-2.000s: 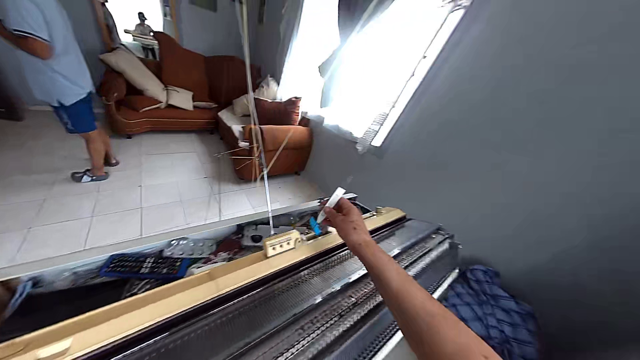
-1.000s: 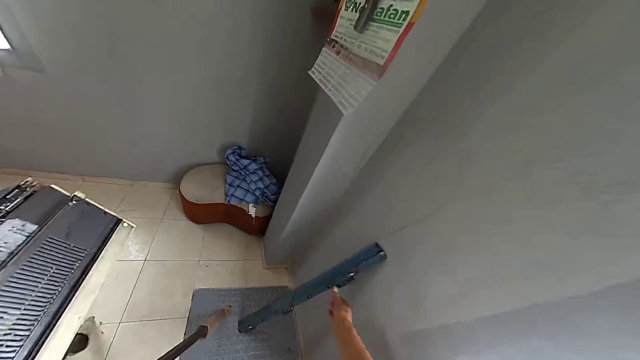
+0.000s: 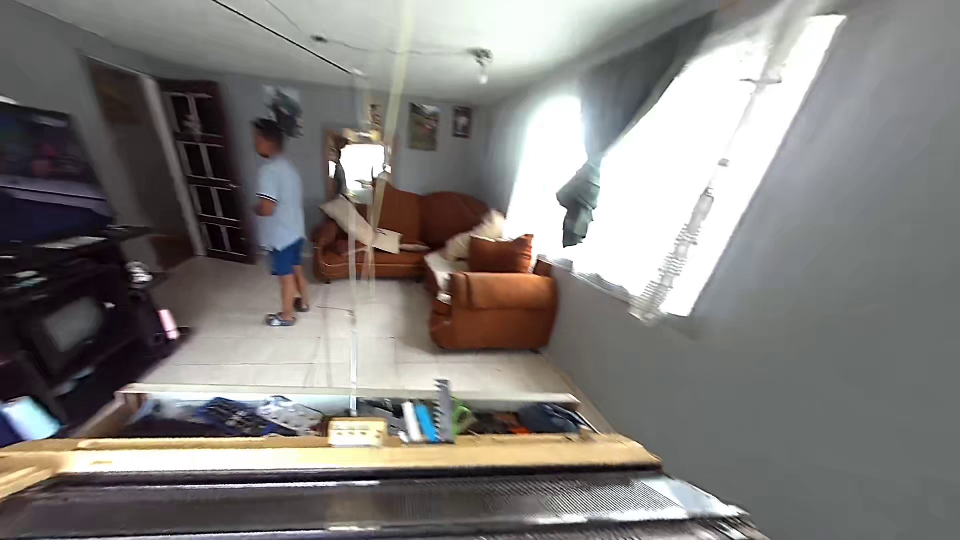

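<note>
Neither my left hand nor my right hand shows in the head view now, so what they hold cannot be seen. Across the bottom lies the needle bed of a knitting machine (image 3: 420,499), with a cream rail (image 3: 247,459) along its far side. A small cream block with holes (image 3: 358,432) sits on that rail, and a thin upright rod (image 3: 353,367) rises behind it. Beyond the rail is a long tray of loose items, among them a white strip (image 3: 412,422), a blue strip (image 3: 427,424) and a grey toothed strip (image 3: 444,411) standing side by side.
A person in a light blue shirt (image 3: 281,202) stands across the room. Behind are an orange-brown sofa (image 3: 405,262) and a matching armchair (image 3: 495,315). A dark television stand (image 3: 67,307) is at the left; a grey wall (image 3: 840,360) with bright windows runs along the right.
The view has swung from the wall corner back over the machine and room. My hand, near a blue bar one second ago, is out of view. The white strip, held earlier, now stands in the tray.
</note>
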